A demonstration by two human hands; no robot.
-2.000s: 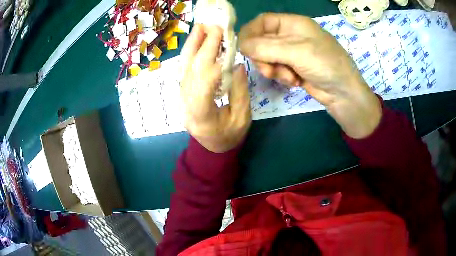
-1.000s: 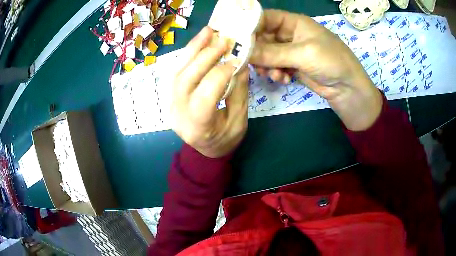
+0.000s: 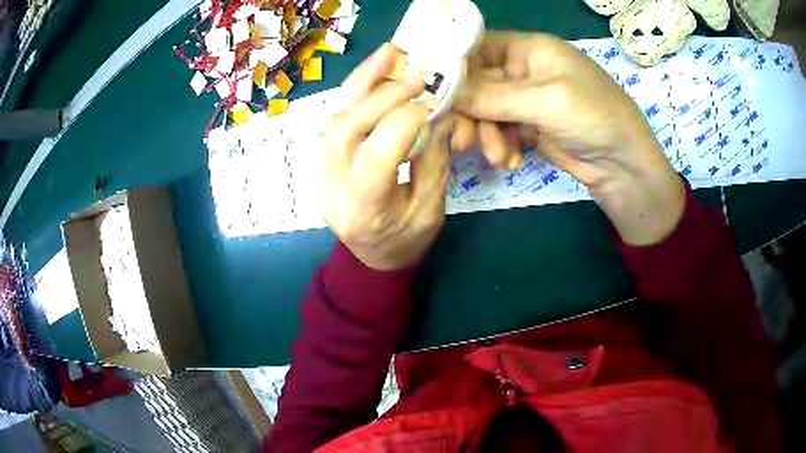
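A cream plastic housing is held up over the adhesive pad sheet. A small dark cutout shows near its lower part. My left hand grips its lower left side, with the fingers bent over it. My right hand is at its right edge, thumb and fingers against or just behind the rim. What the right fingertips touch is hidden by the housing and blurred. The sheet's right part shows blue print and its left part is plain white.
A tangle of wired components with red wires and yellow-orange ends lies beyond the sheet at the left. Several cream housings lie at the top right. An open cardboard box with white scraps stands at the left.
The housing has tilted over from edge-on to show more of its face and moved a little right. Both hands stay on it. The whole view has shifted slightly.
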